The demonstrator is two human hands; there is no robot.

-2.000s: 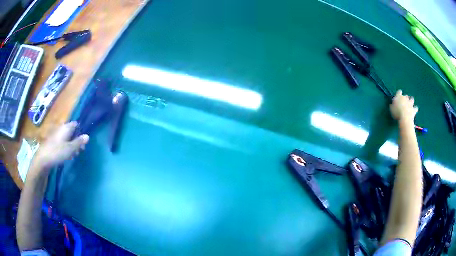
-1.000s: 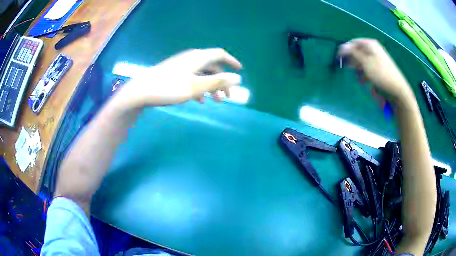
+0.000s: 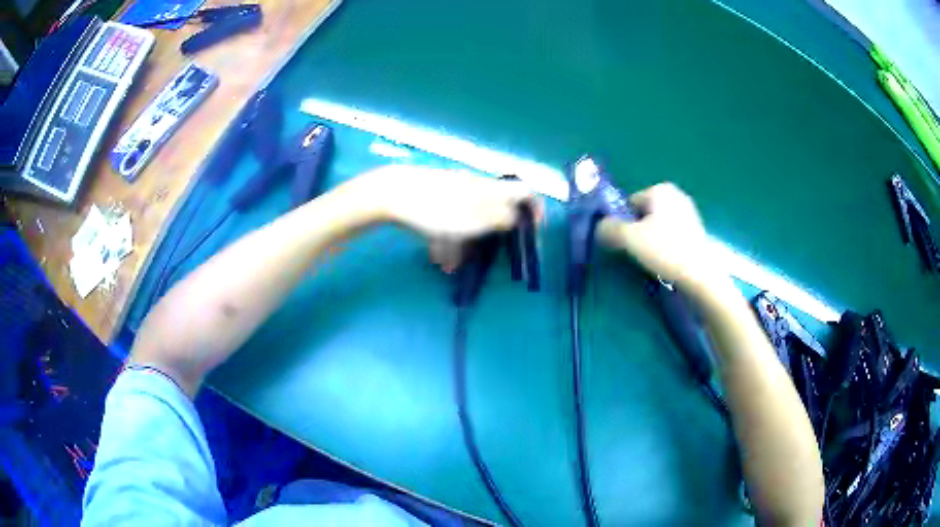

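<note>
My left hand (image 3: pixel 479 211) is over the middle of the green table, blurred, its fingers on a black battery clamp (image 3: pixel 524 247). My right hand (image 3: pixel 660 232) is just to the right, its fingers closed on a second black clamp (image 3: pixel 581 221) whose nose points away from me. A black lead cable (image 3: pixel 579 391) runs from the second clamp toward me, and another cable (image 3: pixel 464 391) runs down from the left hand's clamp. Another clamp (image 3: pixel 682 327) lies partly hidden behind my right forearm.
A tangled pile of clamp leads (image 3: pixel 876 412) is at the right table edge. A lone clamp (image 3: pixel 911 218) lies beyond it. Set-aside clamps (image 3: pixel 309 160) lie at left. A digital scale (image 3: pixel 77 108), patterned case (image 3: pixel 165 118) and dark tool (image 3: pixel 222 28) rest on the wooden top.
My right hand has come from the far right toward the middle with a clamp. My left hand has moved from the left side to the middle and now handles a clamp.
</note>
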